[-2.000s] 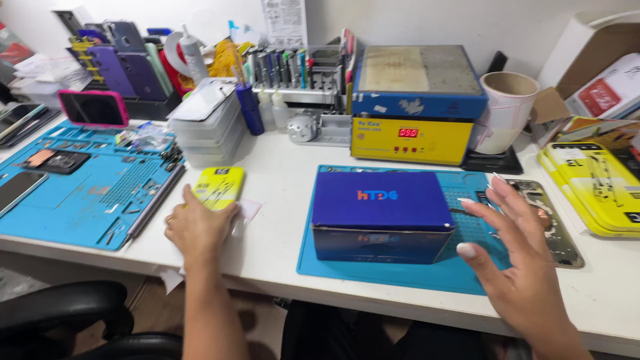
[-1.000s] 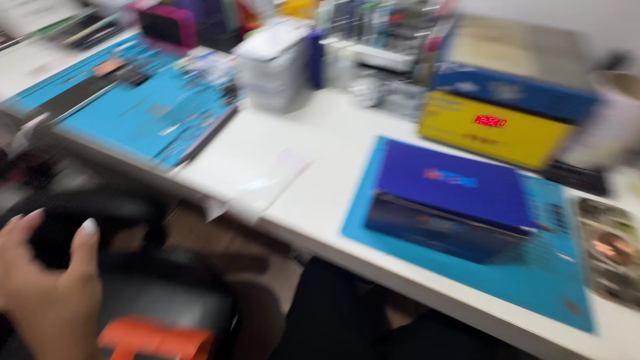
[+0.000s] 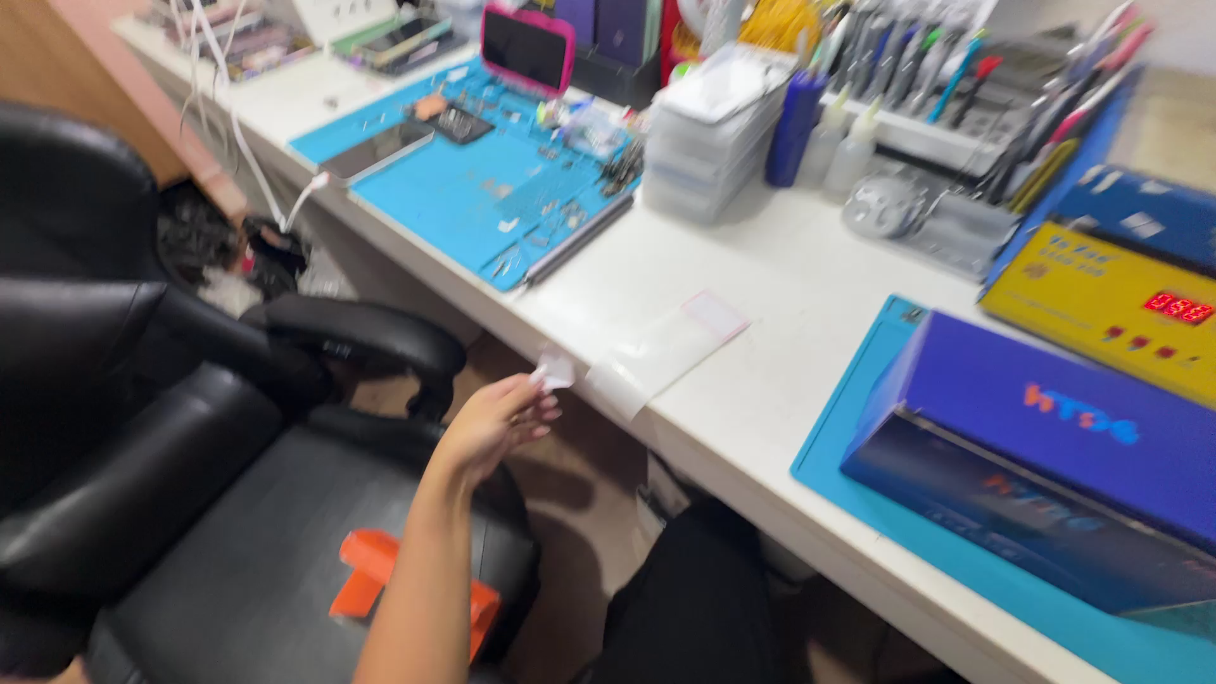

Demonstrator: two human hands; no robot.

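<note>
Near the desk's front edge, my left hand (image 3: 499,418) pinches a small whitish piece of paper or film (image 3: 555,371) between thumb and fingers. A clear plastic sleeve (image 3: 665,351) lies just right of it, partly hanging over the edge. On the right, a dark blue box (image 3: 1054,427) rests on a blue mat (image 3: 860,394). Beneath my forearm, an orange object (image 3: 372,560) lies on the seat of a black chair (image 3: 256,532). My right hand is out of view.
A second blue work mat (image 3: 494,180) holds small parts, a phone and a pink-framed phone (image 3: 527,47). Stacked clear containers (image 3: 708,142), a blue bottle (image 3: 796,128) and a yellow powered unit (image 3: 1102,294) stand farther back. The chair's armrest (image 3: 366,332) is close to the desk.
The yellow item at my left hand two seconds ago is no longer seen. My left hand now holds the whitish piece. My right hand has left the view, which has swung left.
</note>
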